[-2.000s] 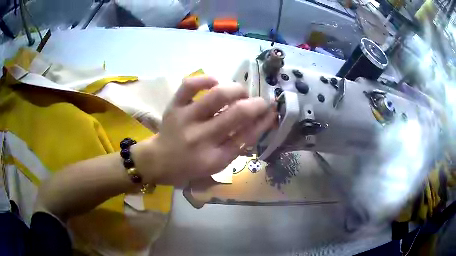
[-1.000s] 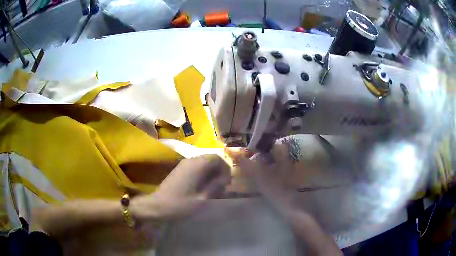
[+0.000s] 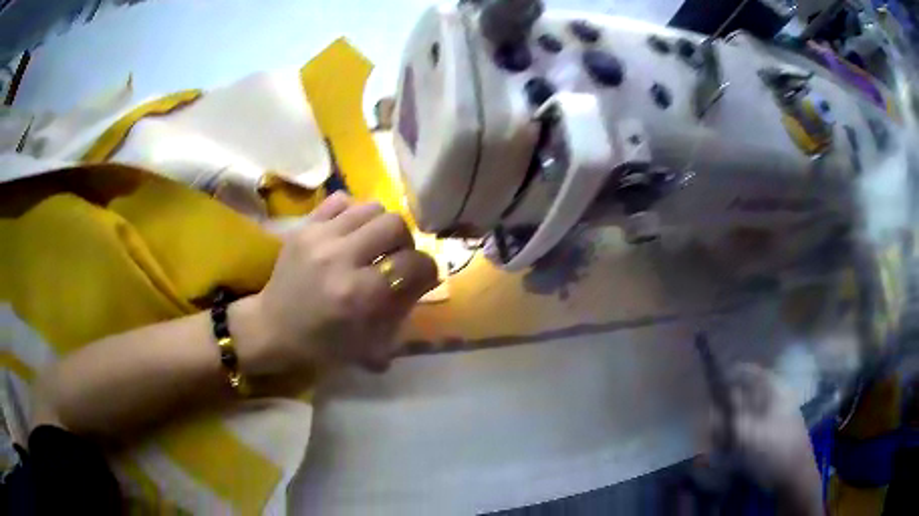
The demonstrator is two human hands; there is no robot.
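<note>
The mustard-yellow and off-white garment (image 3: 191, 237) lies in folds at the left. A yellow strip (image 3: 343, 96) runs from its pale side down to the lit needle area. My left hand (image 3: 343, 282), with a ring and a beaded bracelet, is closed at the cloth edge just left of the needle area; its fingertips hide the pinched part. My right hand (image 3: 771, 433) is blurred at the lower right, around dark, long scissors (image 3: 713, 378) pointing up. The presser foot is hard to make out in the glare.
The white sewing machine head (image 3: 443, 131) stands just right of the left hand, its white guard (image 3: 589, 166) in front. The tan machine bed cover (image 3: 615, 287) with dark blotches lies below. The white table (image 3: 504, 423) runs along the front. Yellow cloth hangs at the far right.
The view has moved closer to the machine. My left hand has stayed by the needle area. My right hand has moved from near the needle to the lower right and taken hold of the scissors.
</note>
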